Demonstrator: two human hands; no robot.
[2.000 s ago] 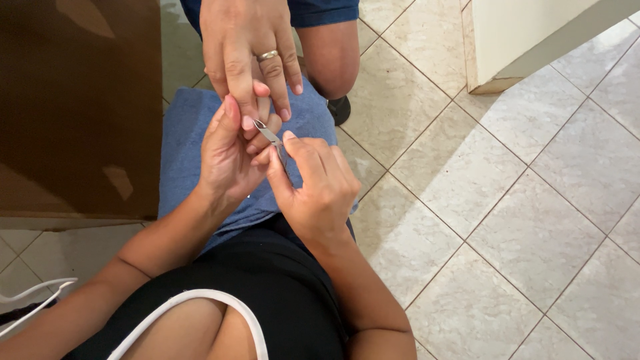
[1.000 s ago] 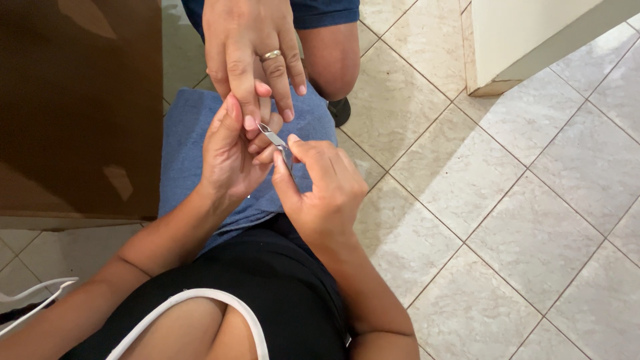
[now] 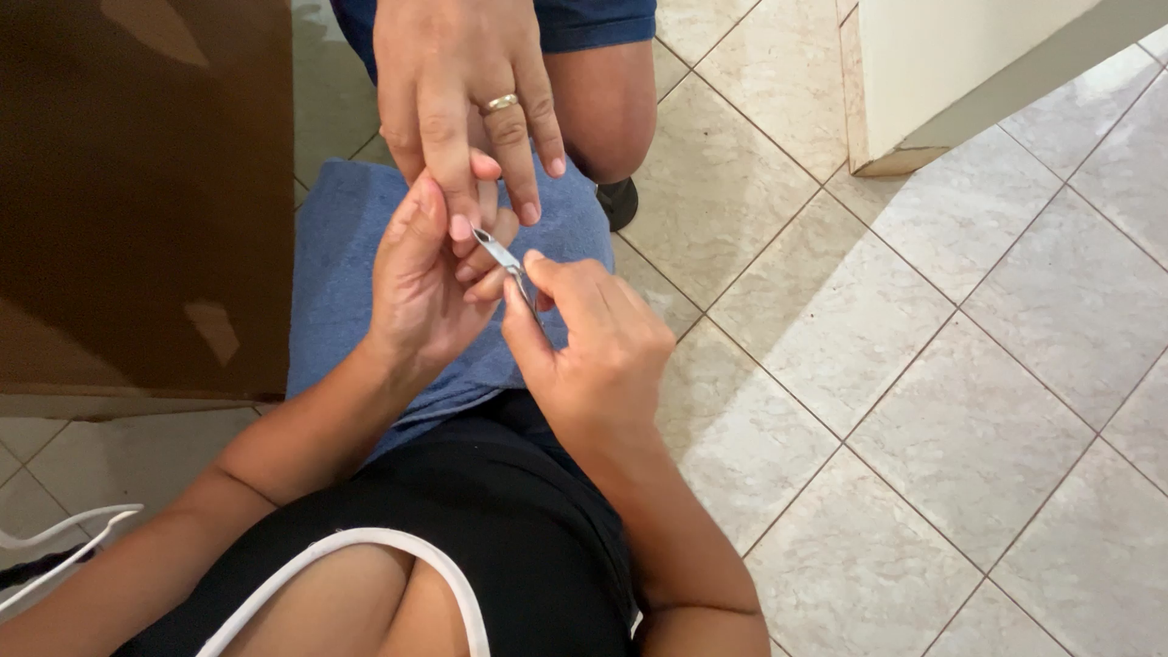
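Another person's hand (image 3: 465, 82), wearing a gold-coloured ring (image 3: 501, 103), reaches down from the top of the view. My left hand (image 3: 429, 265) holds one of its fingers near the tip, between thumb and fingers. A metal cuticle nipper (image 3: 497, 251) is gripped in my right hand (image 3: 593, 338). Its jaws lie at the edge of that finger's nail; whether they touch the skin cannot be told. Below the hands, a blue towel (image 3: 338, 274) covers my lap.
A dark brown panel (image 3: 146, 201) stands at the left. The other person's knee (image 3: 607, 109) is just beyond the towel. A pale wall end (image 3: 949, 82) juts in at the upper right above the tiled floor (image 3: 876, 365). White cables (image 3: 82, 538) show at the lower left.
My right hand and the nipper have shifted slightly, with the jaws staying near the same fingertip. My left hand keeps its hold on the finger.
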